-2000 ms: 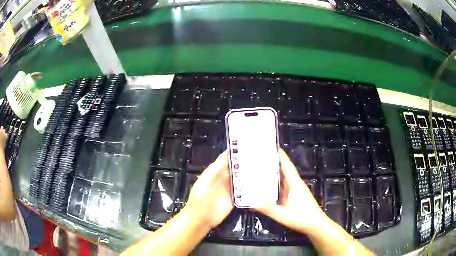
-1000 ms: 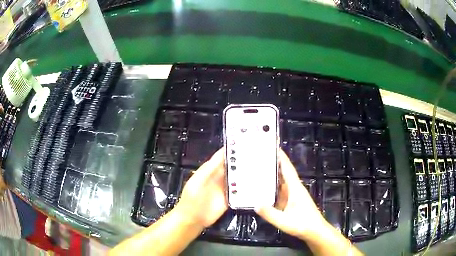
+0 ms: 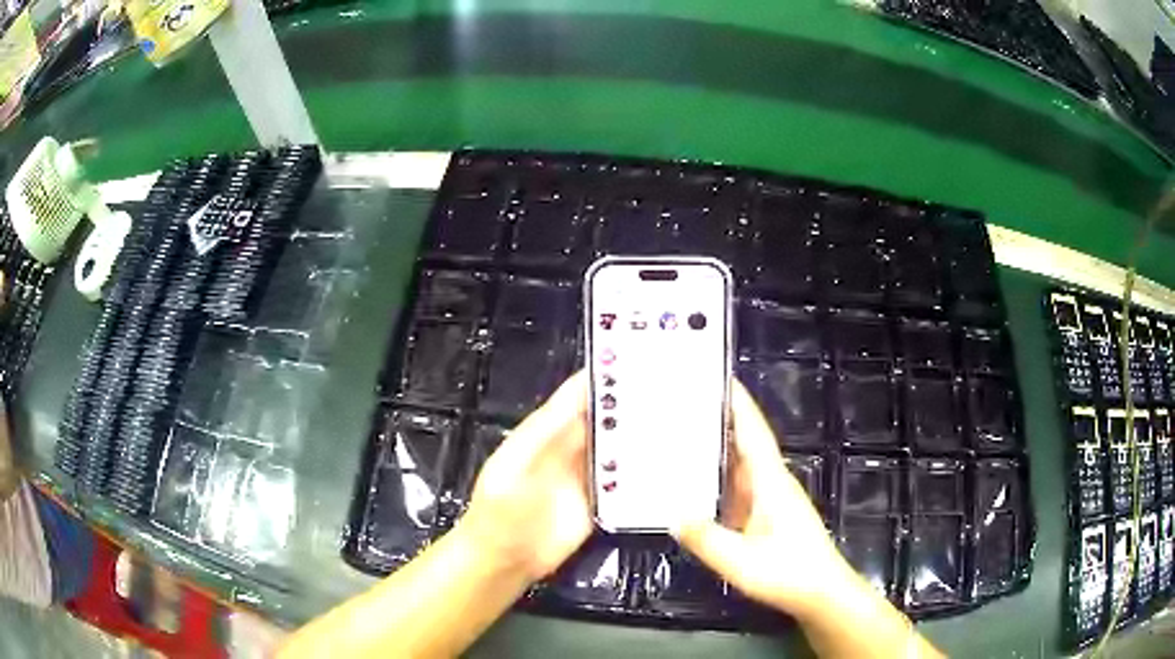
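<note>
A smartphone [image 3: 660,412] with a pale rim and a bright white screen stands upright in view, held over the black blister tray [image 3: 889,386]. The screen shows a row of small round icons at the top and a column of them at the left. My left hand [image 3: 535,483] holds the phone's left edge. My right hand [image 3: 754,515] holds its right edge, with the thumb at the lower right corner. The fingers behind the phone are hidden. The visible tray pockets look empty.
Clear blister tray [image 3: 238,444] and ribbed stacked black parts [image 3: 168,322] lie left. A small pale green fan [image 3: 49,200] and white ring [image 3: 98,258] are far left. Filled parts tray [image 3: 1115,464] and yellow cord [image 3: 1129,386] are right. Green conveyor belt [image 3: 644,77] runs behind.
The screen now shows a row of round icons near the top. The phone and hands sit slightly higher and further right in view. Both hands keep their hold.
</note>
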